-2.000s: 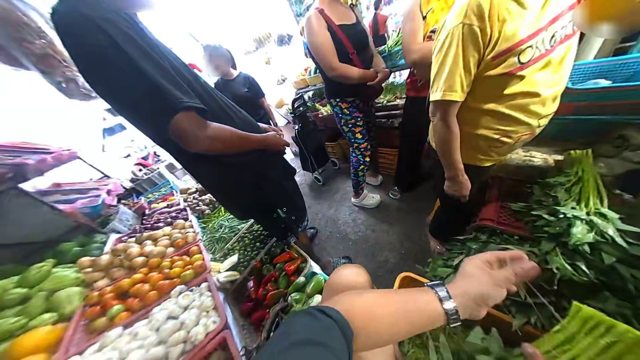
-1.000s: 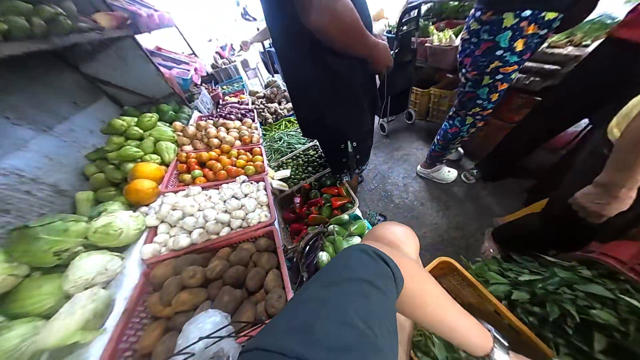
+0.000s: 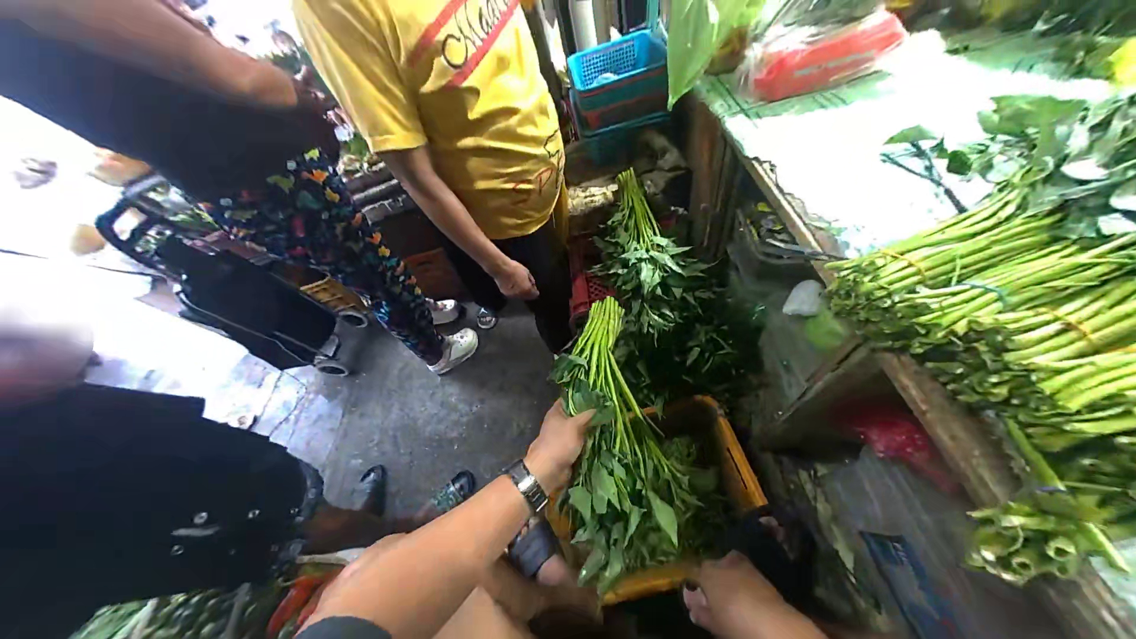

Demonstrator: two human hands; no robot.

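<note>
My left hand [image 3: 561,444], a metal watch on its wrist, grips a bunch of long-stemmed leafy greens [image 3: 621,453]. The cut stems point up and away, and the leaves hang down over a yellow plastic crate [image 3: 737,461] with more greens inside. My right hand [image 3: 741,596] is low in the view beside the crate's near edge, its fingers partly hidden, so its hold is unclear. Beyond the crate, another bunch of leafy greens [image 3: 643,257] lies on a dark leafy heap.
Bundled green stems [image 3: 1003,284] lie on a wooden stall table [image 3: 799,213] at right. A person in a yellow shirt [image 3: 479,115] stands ahead, others at left, near a black wheeled cart [image 3: 253,302]. Blue baskets [image 3: 621,71] are stacked behind. Peppers [image 3: 297,603] show at the bottom left.
Two seconds ago my left hand was raised with fingers apart; now it is closed around a bunch of greens. The view swung left and then back right.
</note>
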